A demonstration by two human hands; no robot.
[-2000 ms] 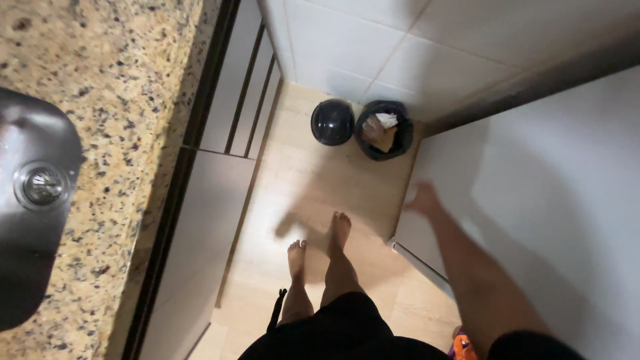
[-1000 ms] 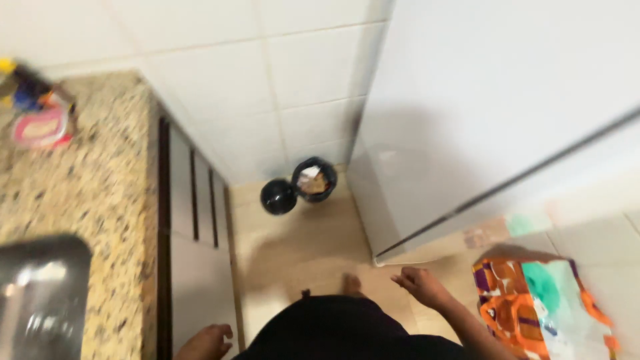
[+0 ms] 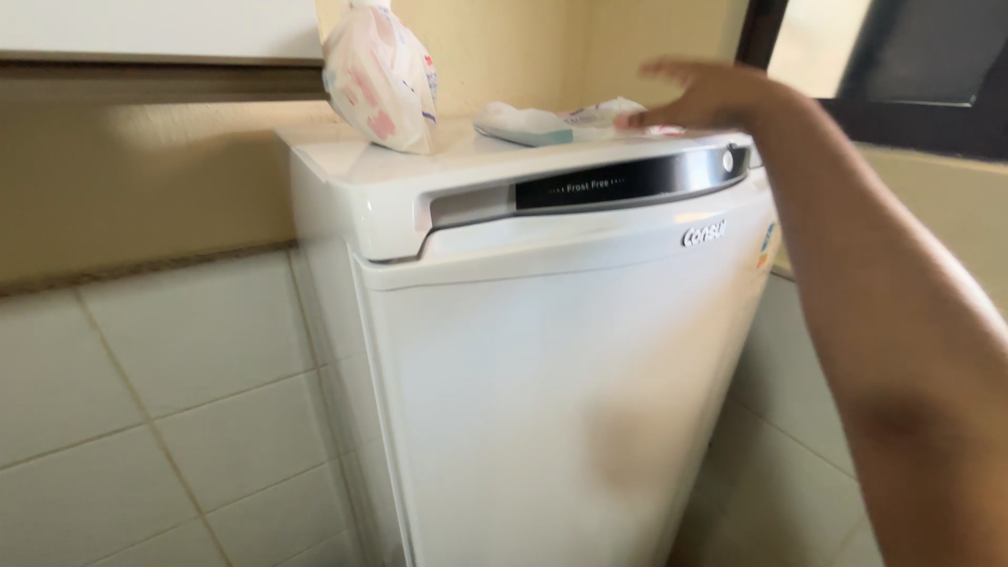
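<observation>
My right hand [image 3: 701, 98] reaches over the top of a white Consul refrigerator [image 3: 551, 354], fingers spread and slightly blurred. Under and beside the fingertips lies a crumpled printed plastic bag [image 3: 602, 116]; whether they touch cannot be told. Left of it rests a whitish plastic packet with a teal edge [image 3: 524, 126]. A full, knotted white plastic bag [image 3: 382, 83] with pink marks stands near the top's left side. The refrigerator's door is closed, with a dark curved panel [image 3: 630, 181] along its upper edge. My left hand is out of view.
A white cabinet [image 3: 157, 27] hangs at the upper left, close to the knotted bag. White wall tiles [image 3: 228, 339] run left of the refrigerator, with more tiles at its right. A dark-framed window [image 3: 913, 130] is at the upper right.
The view has swung up from the floor, counter and bins to the refrigerator. My right hand has risen from low beside my body to the refrigerator's top. My left hand has left the view.
</observation>
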